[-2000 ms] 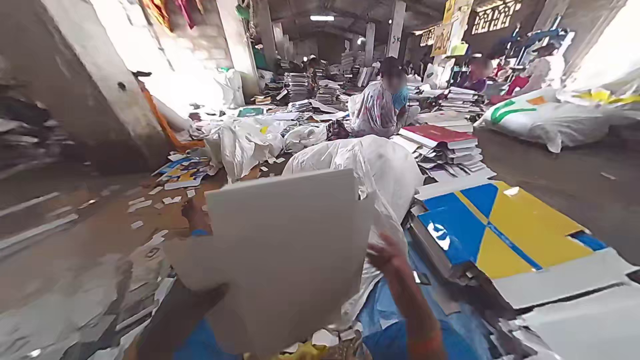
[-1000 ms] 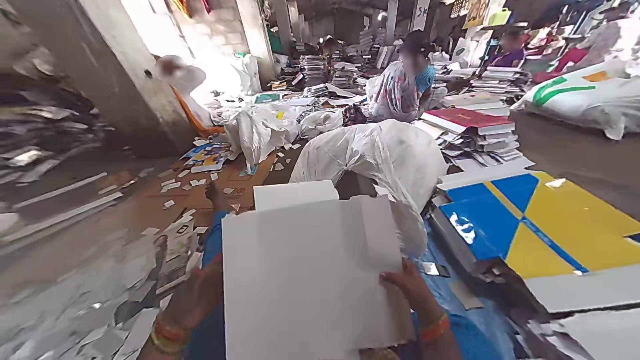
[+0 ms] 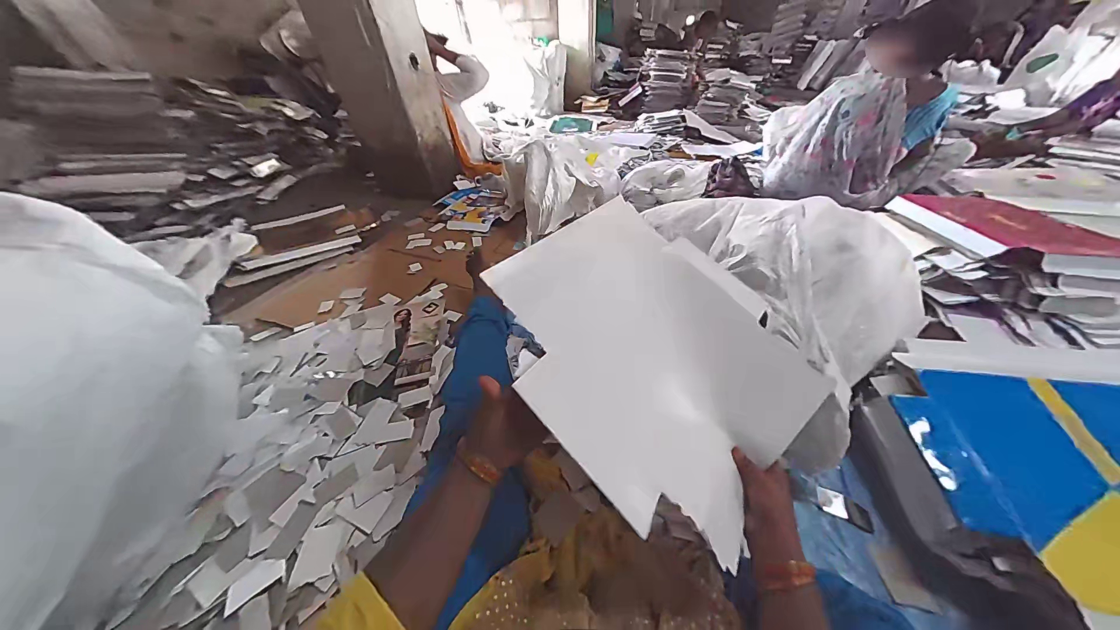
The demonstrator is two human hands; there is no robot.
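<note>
A white sheet of card or stiff paper (image 3: pixel 647 350) with a jagged lower edge is held tilted over my lap. My left hand (image 3: pixel 503 424) is at its lower left edge, thumb raised, the fingers hidden behind the sheet. My right hand (image 3: pixel 766 486) grips its lower right edge, next to the torn points. Part of another white sheet shows behind the upper right edge. Beyond the sheet stands a bulging white plastic sack (image 3: pixel 805 262).
Small paper scraps (image 3: pixel 350 455) cover the floor at left, beside a large white sack (image 3: pixel 96 411). Blue and yellow printed sheets (image 3: pixel 1006 446) lie at right, below a stack topped in red (image 3: pixel 989 223). A person (image 3: pixel 840 140) sits beyond the sack; a concrete pillar (image 3: pixel 385 96) stands behind.
The sheet, upright between my hands one second ago, is now turned at an angle, its jagged edge towards me. The view has swung left and down.
</note>
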